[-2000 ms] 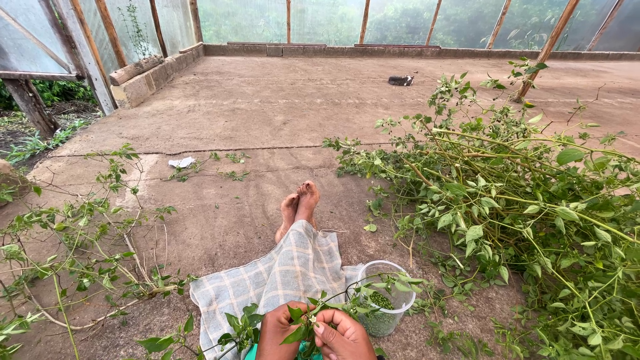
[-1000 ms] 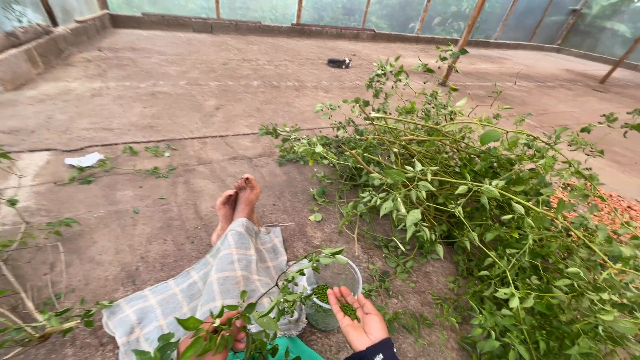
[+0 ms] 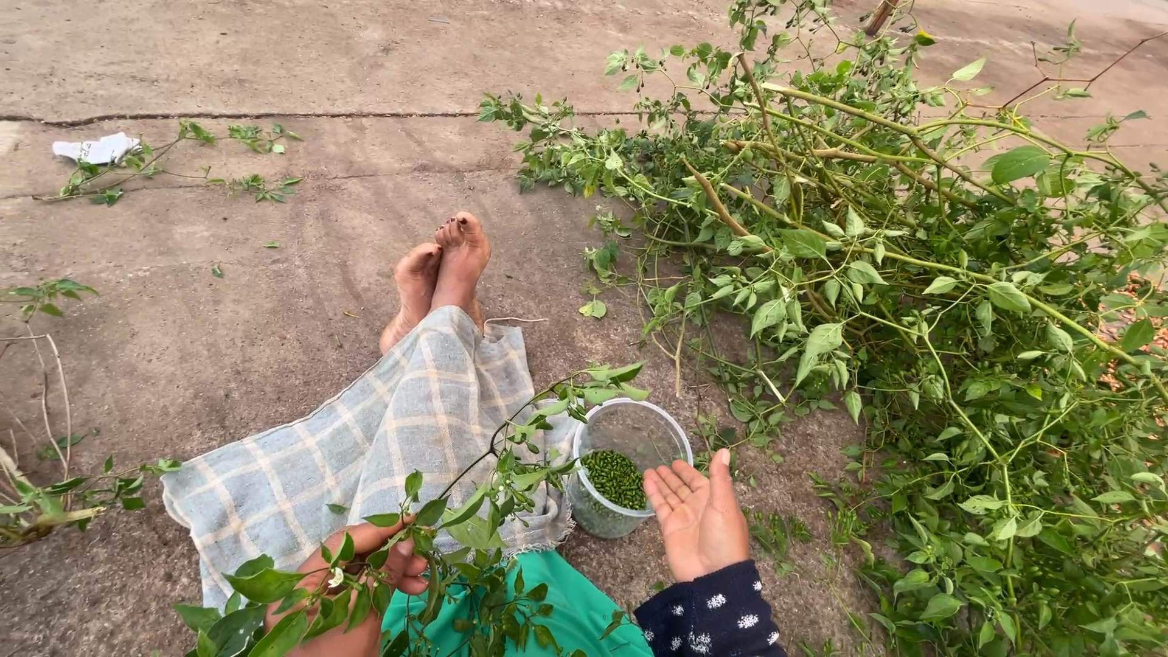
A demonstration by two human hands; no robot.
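My left hand [image 3: 351, 584], at the bottom left of centre, is closed around a leafy green branch [image 3: 497, 447] that reaches up and right across my lap. Beside it, my right hand [image 3: 698, 520] is empty, palm up with fingers spread, at the near right rim of a clear plastic bucket [image 3: 598, 520]. Small green chili peppers [image 3: 616, 479] lie inside the bucket. A grey checked cloth [image 3: 365, 447] covers my legs, with green fabric [image 3: 538, 593] nearer to me. Leaves hide part of my left hand.
A large heap of cut leafy branches [image 3: 867, 246] lies on the concrete floor at the right. My bare feet [image 3: 443, 274] stick out beyond the cloth. A crumpled white scrap [image 3: 96, 149] and small sprigs [image 3: 260, 187] lie at upper left, more stems [image 3: 55, 511] at the left edge.
The small green peppers seen in my right palm one second ago are no longer there. Both hands were together at the branch two seconds ago; now they are apart. The view has tilted down and turned right.
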